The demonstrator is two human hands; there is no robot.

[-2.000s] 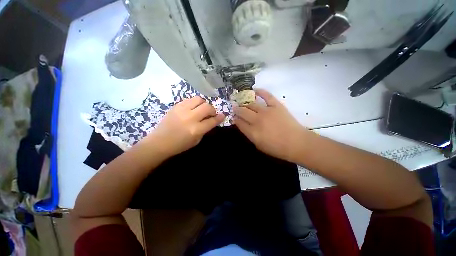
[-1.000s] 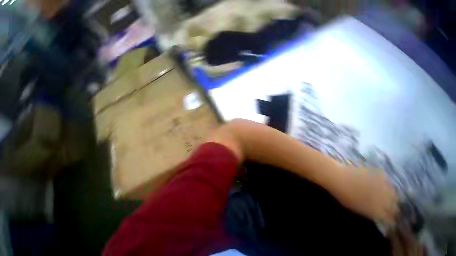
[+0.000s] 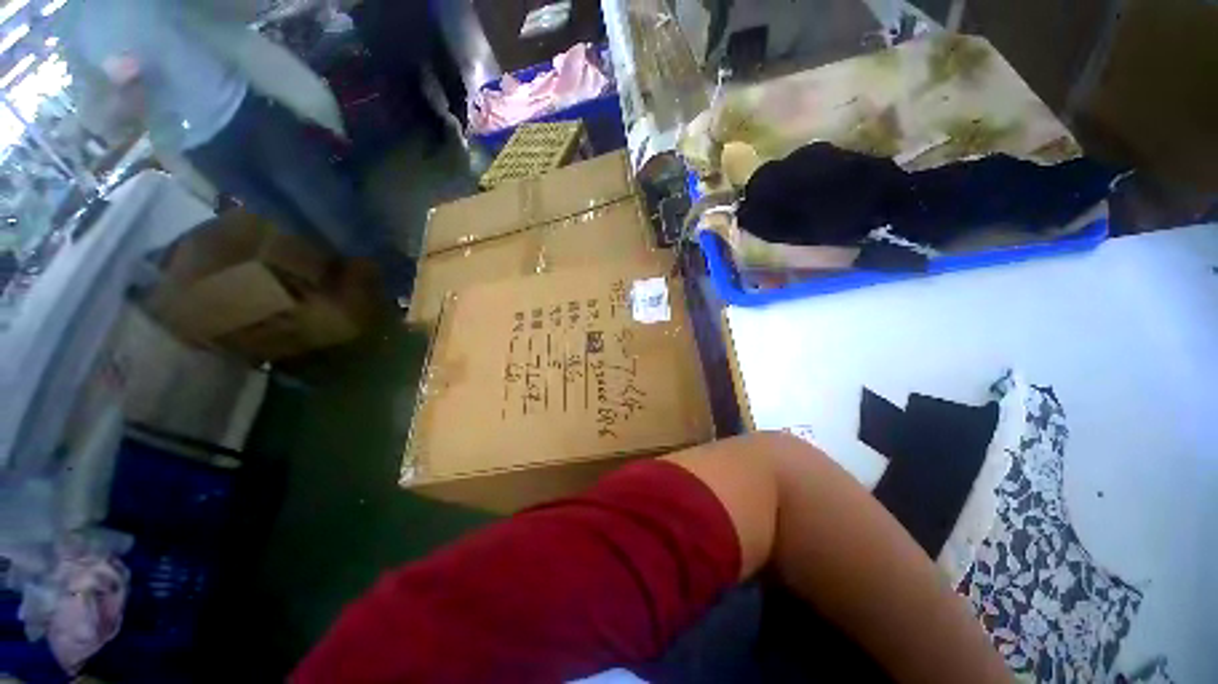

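The lace panel (image 3: 1049, 548), white with a dark floral pattern and a pale edge, lies on the white table (image 3: 1162, 348) at the lower right. The black fabric panel (image 3: 935, 461) lies beside its pale edge and runs under my left forearm. My left forearm reaches over the table's edge towards the lower right, and my left hand is cut off below the picture. My right hand is out of the picture. The sewing machine head is not in view.
Cardboard boxes (image 3: 561, 388) with handwriting stand left of the table. A blue tray (image 3: 908, 277) holds patterned cloth (image 3: 855, 114) and a black piece (image 3: 828, 194). A yellow crate (image 3: 534, 154) and a bin of pink fabric (image 3: 548, 91) stand behind. A person (image 3: 254, 120) is at the upper left.
The view has swung left, away from the machine, to the boxes and floor. Two seconds ago both hands held the lace at the needle; now both are out of the picture.
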